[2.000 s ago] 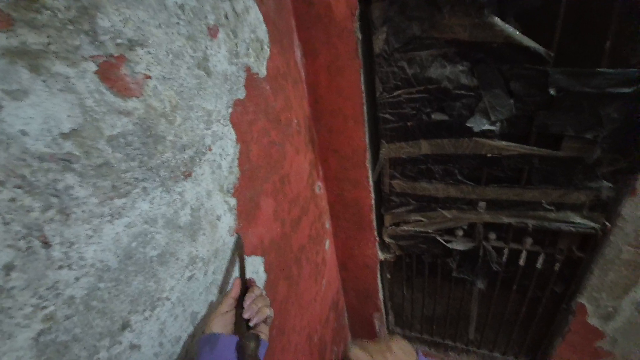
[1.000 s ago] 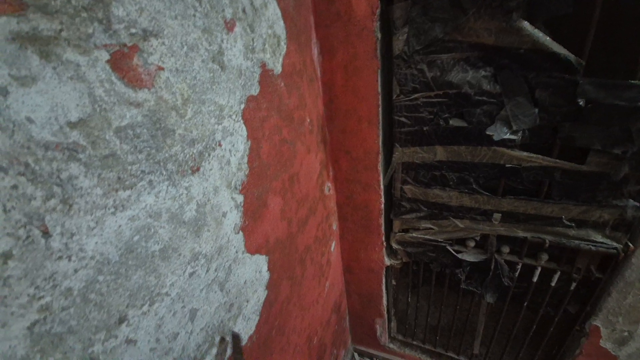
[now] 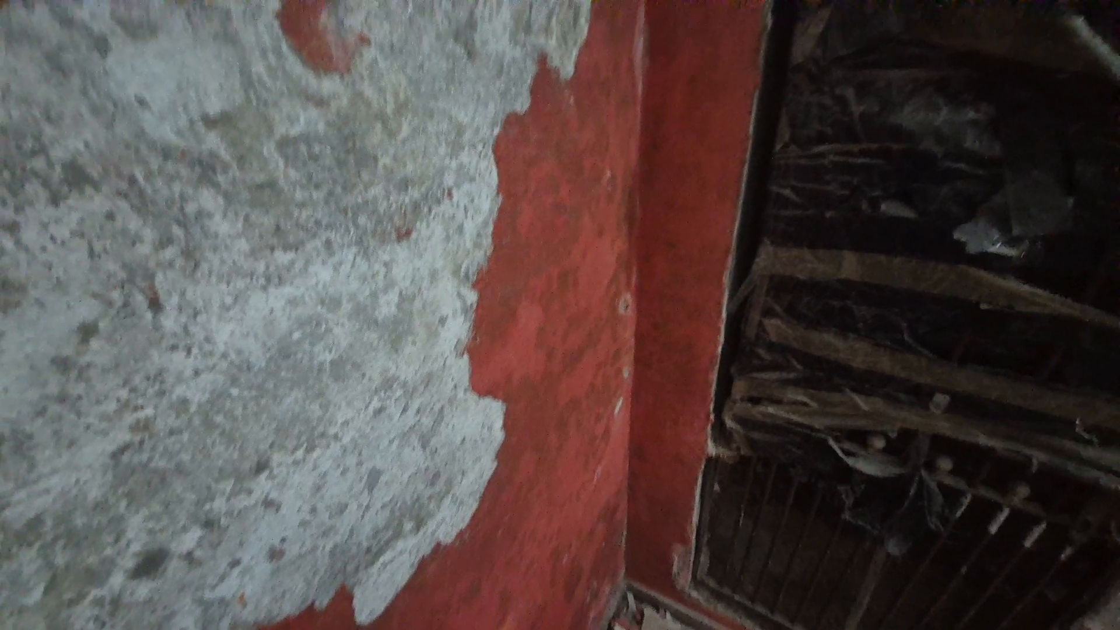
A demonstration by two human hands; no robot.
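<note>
Neither my left hand nor my right hand shows in the head view now, and no tool is visible. A wall fills the left half, with a large area of rough grey-white plaster [image 3: 262,350] laid bare. Red paint [image 3: 551,350] with a jagged, flaking edge borders the bare area on its right and along part of the bottom. A small leftover patch of red paint [image 3: 319,39] sits within the grey near the top.
Past the corner, a narrow red wall strip [image 3: 678,262] adjoins a dark opening with metal bars [image 3: 787,534]. Dark plastic sheeting [image 3: 1015,219] and brownish strips [image 3: 857,350] cover its upper part. A pale ledge [image 3: 652,612] shows at the bottom.
Two seconds ago both hands were at the bottom edge, one on a slim dark tool; they are now out of view. More of the grey area's lower edge shows.
</note>
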